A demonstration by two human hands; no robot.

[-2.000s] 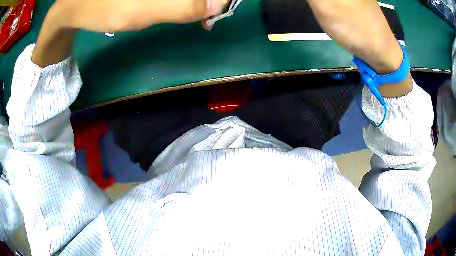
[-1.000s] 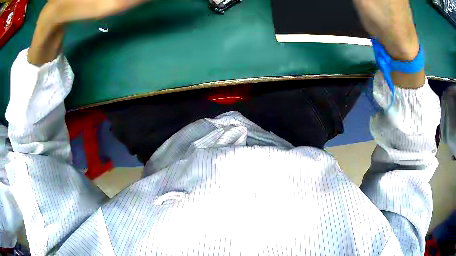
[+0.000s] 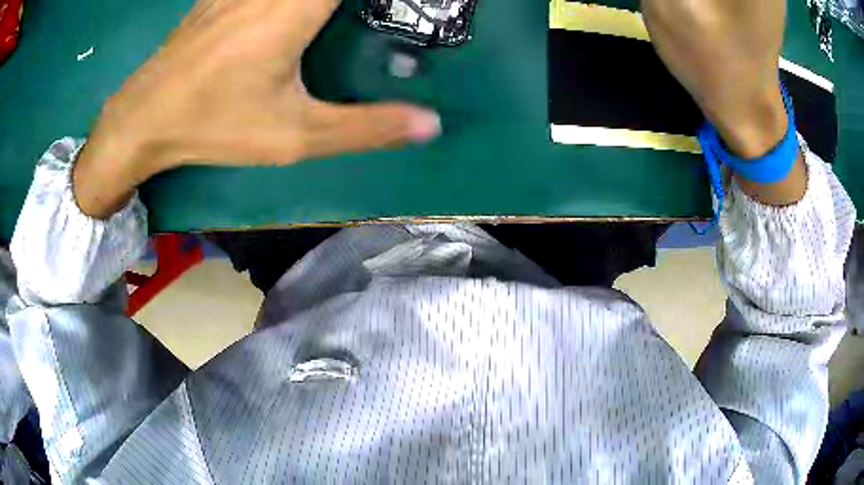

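Observation:
A black module (image 3: 445,28) with silver and white parts lies on the green mat at the top edge, partly cut off. A blurred pale disc (image 3: 403,64) shows just below it. My left hand (image 3: 232,104) is left of the module, thumb spread and pointing right below the disc; its other fingertips are cut off by the top edge. A flat black sheet (image 3: 611,85) with cream edges lies to the right. My right hand (image 3: 715,57), with a blue wrist strap (image 3: 772,163), is over this sheet, its fingers hidden or cut off.
A small white scrap (image 3: 85,54) lies on the mat at the left. A red object (image 3: 9,26) is at the upper left edge. A shiny clear bag (image 3: 848,13) is at the upper right corner. The bench's front edge (image 3: 426,222) runs before my smock.
The view takes in more of the bench. The module, disc and sheet show lower in the picture. My left hand has come down into view with its thumb spread. My right hand remains over the sheet.

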